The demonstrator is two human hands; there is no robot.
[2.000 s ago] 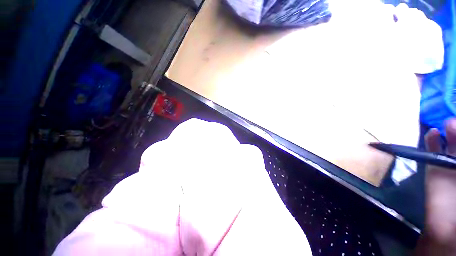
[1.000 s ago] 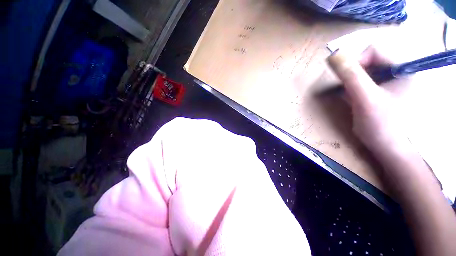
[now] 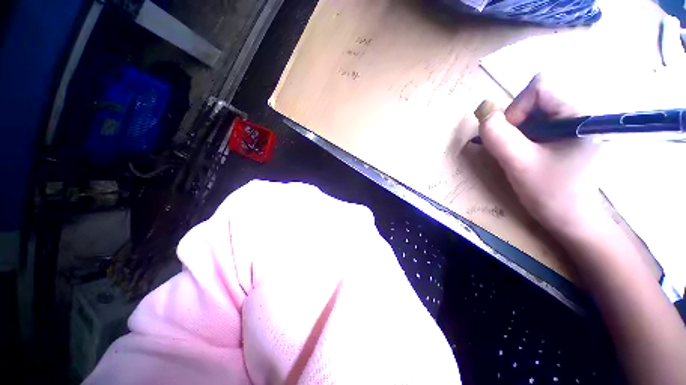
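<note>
My right hand (image 3: 545, 162) comes in from the right edge and holds a long black pen (image 3: 609, 126) in a writing grip. The pen's dark tip is at the surface of the tan cardboard sheet (image 3: 323, 90), left of the fingers. A yellow-brown cover sits on the thumb's tip. The cardboard bears small handwriting at its upper left, middle and lower edge. White paper (image 3: 579, 60) lies over the cardboard behind the hand, and more white shows at the right, overexposed. My left hand is not in view.
A clear plastic bag (image 3: 534, 10) with dark contents lies at the top edge. The bench's metal edge (image 3: 391, 184) runs diagonally. Pink clothing (image 3: 301, 278) fills the lower middle. A small red box (image 3: 252, 140) and a blue container (image 3: 132, 116) are lower left of the bench.
My right hand has come in from the right edge onto the cardboard with the pen. Since one second ago it has shifted slightly, the pen's barrel now nearly level. The view has moved.
</note>
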